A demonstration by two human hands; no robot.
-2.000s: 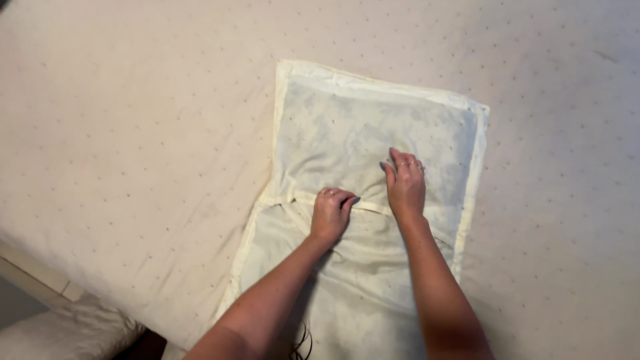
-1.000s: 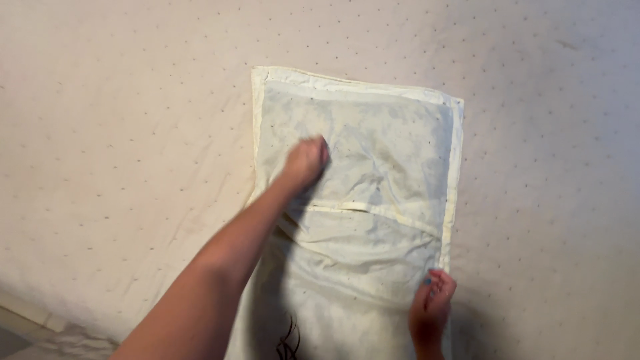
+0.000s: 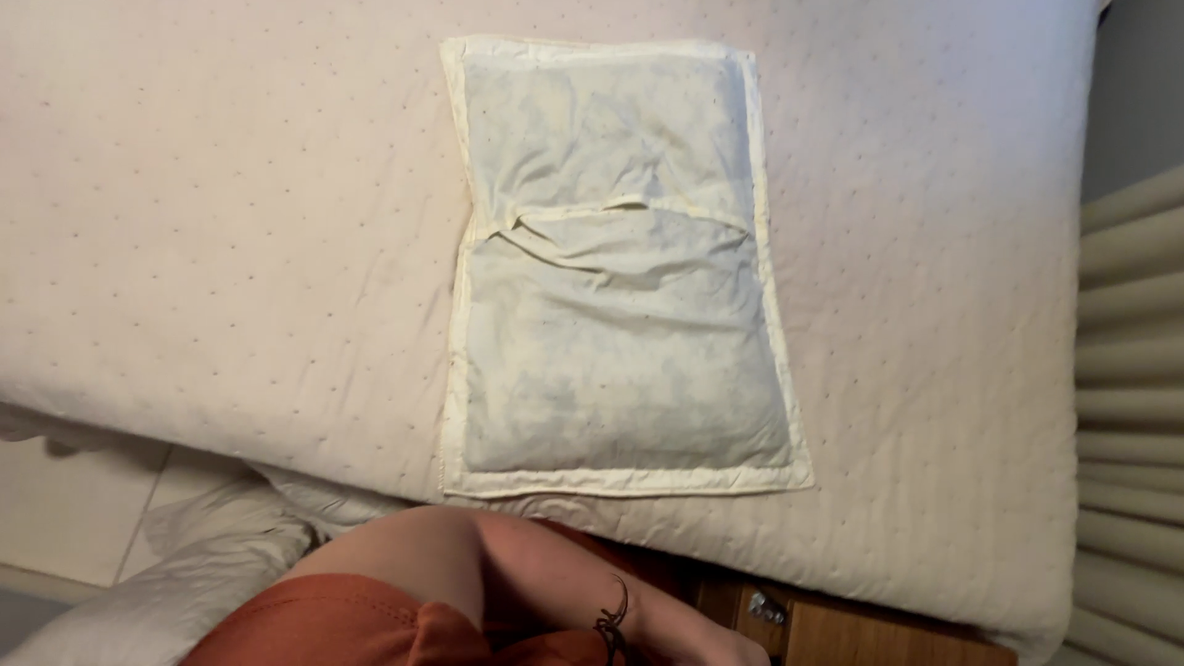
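Note:
A pillow in a pale, off-white pillow sham (image 3: 620, 370) lies back side up on the bed, its overlapped envelope opening running across the middle. The overlap gapes a little and creases spread around it. My left arm comes in from the bottom left, bent toward the right, below the pillow's near edge. Only what seems to be the wrist and back of my left hand (image 3: 726, 643) shows at the bottom edge; its fingers are out of frame. My right hand is out of view. Neither hand is seen touching the pillow.
A cream quilted bedspread (image 3: 231, 213) covers the bed. Wooden furniture (image 3: 888, 638) with a metal knob (image 3: 766, 608) stands below its near edge. Pleated curtains (image 3: 1133, 370) hang at the right. Crumpled grey fabric (image 3: 213, 555) and floor tiles (image 3: 74, 509) are at lower left.
Both hands have left the pillow; earlier they were on or over it near the opening and its right edge. The view has shifted, and the pillow's whole near edge now shows.

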